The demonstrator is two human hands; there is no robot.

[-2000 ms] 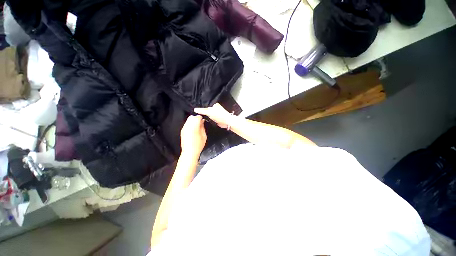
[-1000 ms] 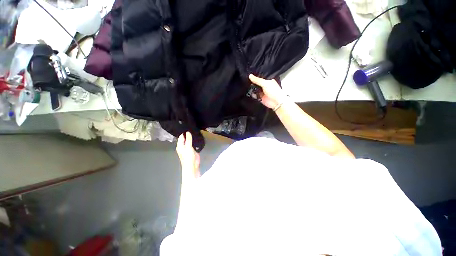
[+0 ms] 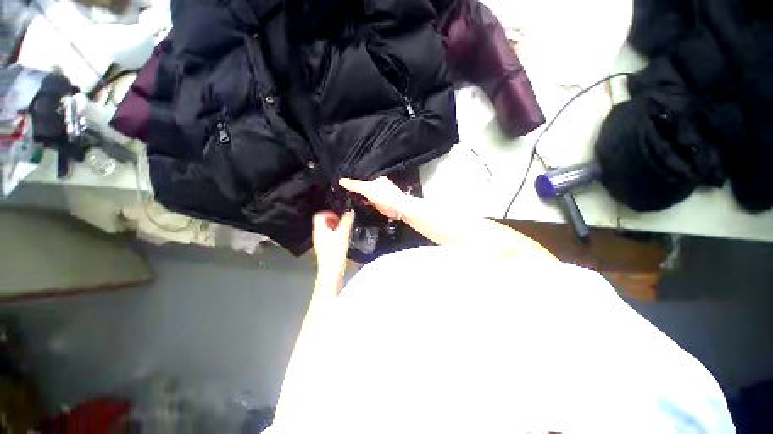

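Note:
A black puffer coat (image 3: 373,51) lies front up on the table, its front edges drawn together. A placket with small shiny snaps and two pocket zips show. My right hand (image 3: 379,197) holds the coat's front edge near the hem. My left hand (image 3: 332,227) is just below and left of it, its fingertips closed at the lower end of the same front edge. What lies between the fingertips is too small to tell. Burgundy sleeves (image 3: 500,72) show from under the coat on both sides.
A purple and grey hair dryer (image 3: 566,180) with a black cord lies at the right table edge, against a pile of black coats (image 3: 670,144). A black-and-metal device (image 3: 59,119) and plastic bags are at the left. The white table (image 3: 475,165) runs across.
The coat's open fronts have come together, the right front swinging inward. My hands, apart a second ago, now meet at the hem. The coat sits slightly further left in view.

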